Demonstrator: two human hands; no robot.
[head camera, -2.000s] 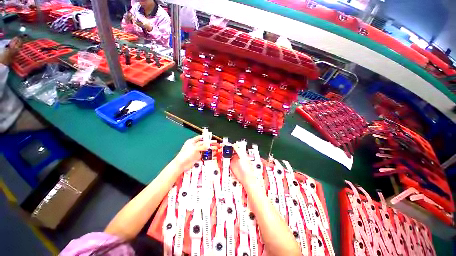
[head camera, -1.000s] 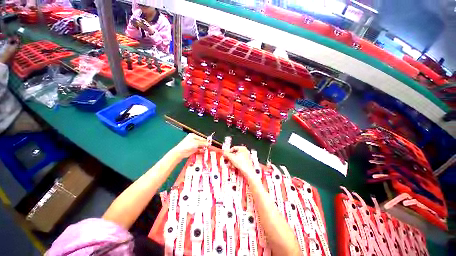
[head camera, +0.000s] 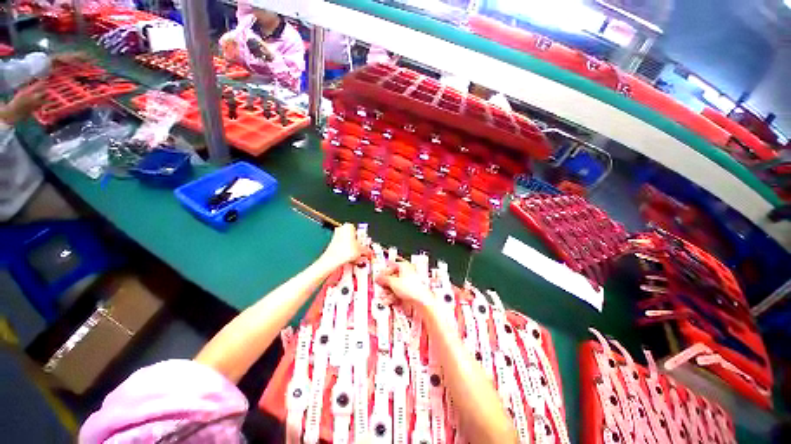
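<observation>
Smartwatches with pale straps (head camera: 343, 399) lie face down in rows on a red tray (head camera: 279, 388) in front of me, round dark sensor windows showing. My left hand (head camera: 347, 245) is at the tray's far edge, its fingers closed on a pale watch strap (head camera: 362, 232). My right hand (head camera: 403, 282) is just right of it and nearer me, bent over the tray with its fingers closed on another pale strap. The fingertips are small and blurred, and the cases at them are partly hidden. My right forearm covers some watches.
A tall stack of red trays (head camera: 416, 165) stands behind. A blue bin (head camera: 227, 195) and a thin strip (head camera: 314, 212) lie left. A white paper (head camera: 552, 273) and another pale-strapped tray (head camera: 637, 395) are right. A shelf crosses above; people are at far left and behind.
The watches held up with dark screens two seconds ago no longer show their screens. My right hand has moved down and nearer; my left stays at the far edge.
</observation>
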